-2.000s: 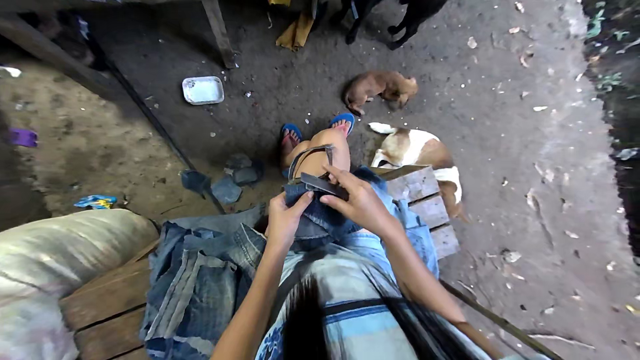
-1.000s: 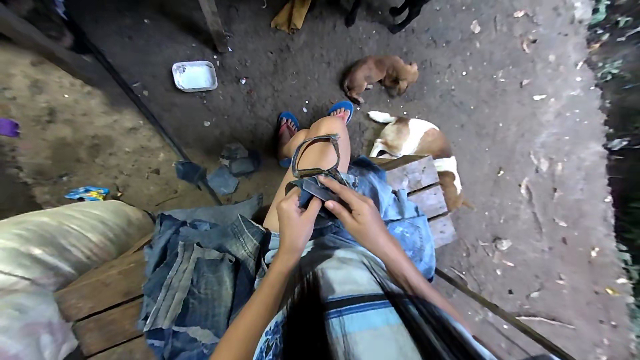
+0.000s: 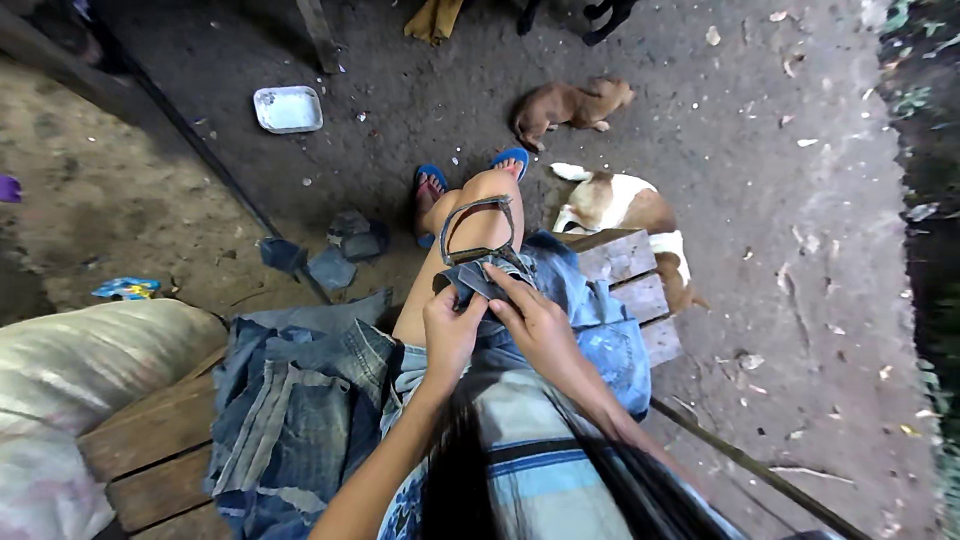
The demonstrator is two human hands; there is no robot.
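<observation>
My left hand (image 3: 452, 322) pinches the edge of a piece of dark denim (image 3: 474, 281) above my lap. From the other side my right hand (image 3: 531, 311) holds the same piece, its index finger and thumb on the cloth. A looped denim strip (image 3: 480, 204) hangs from the work over my bare knees. Light blue denim (image 3: 600, 337) lies across my lap to the right. Cut denim pieces (image 3: 300, 420), some with frayed seams, are heaped at the left. Whether a tool is under my fingers, I cannot tell.
I sit on a slatted wooden bench (image 3: 161, 442) beside a full pale sack (image 3: 105, 360). A brown dog (image 3: 562, 109) and a white-and-brown dog (image 3: 622, 206) lie on the dirt ground. A white tray (image 3: 288, 109), denim scraps (image 3: 331, 268) and a dark pole (image 3: 195, 135) are ahead.
A dark, flat piece stood out between my hands two seconds ago; now both hands are lower around the denim. The brown dog's head has lifted or turned slightly.
</observation>
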